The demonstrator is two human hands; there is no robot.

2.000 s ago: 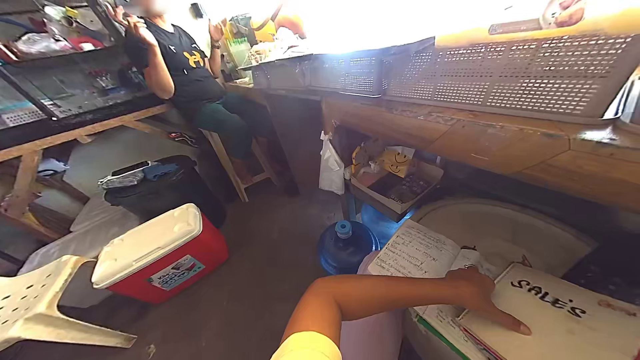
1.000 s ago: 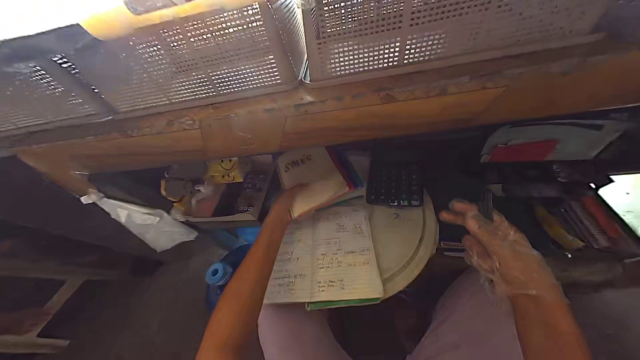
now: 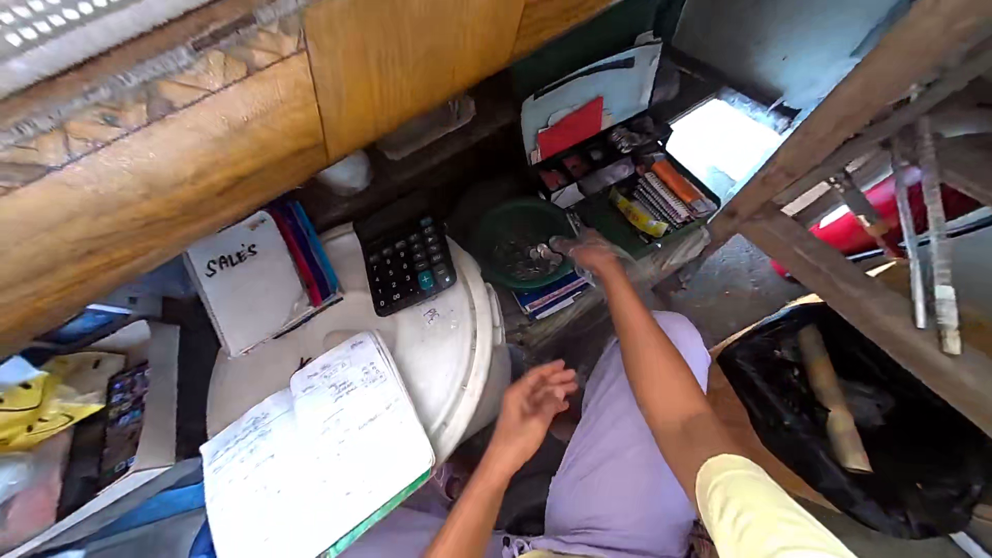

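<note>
My right hand (image 3: 587,252), with clear plastic about it, is at the right rim of a green bowl of coins (image 3: 521,246); whether its fingers hold a coin is not clear. My left hand (image 3: 535,411) hovers over my lap, fingers apart and nothing in them. Left of it, an open handwritten notebook (image 3: 325,442) lies partly on a round white lid (image 3: 457,349). A black calculator (image 3: 407,260) and a notebook with "SALE'S" on its cover (image 3: 248,279) rest on the same lid.
Behind the bowl stands an open black case (image 3: 682,182) with spiral notebooks. A bin lined with black plastic (image 3: 852,418) is at the right, below wooden beams (image 3: 845,279). A box with a phone (image 3: 126,418) sits far left, under the wooden counter edge (image 3: 232,147).
The view has swung right. My left hand has let go of the "SALE'S" notebook and moved over my lap. My right hand has moved to the coin bowl.
</note>
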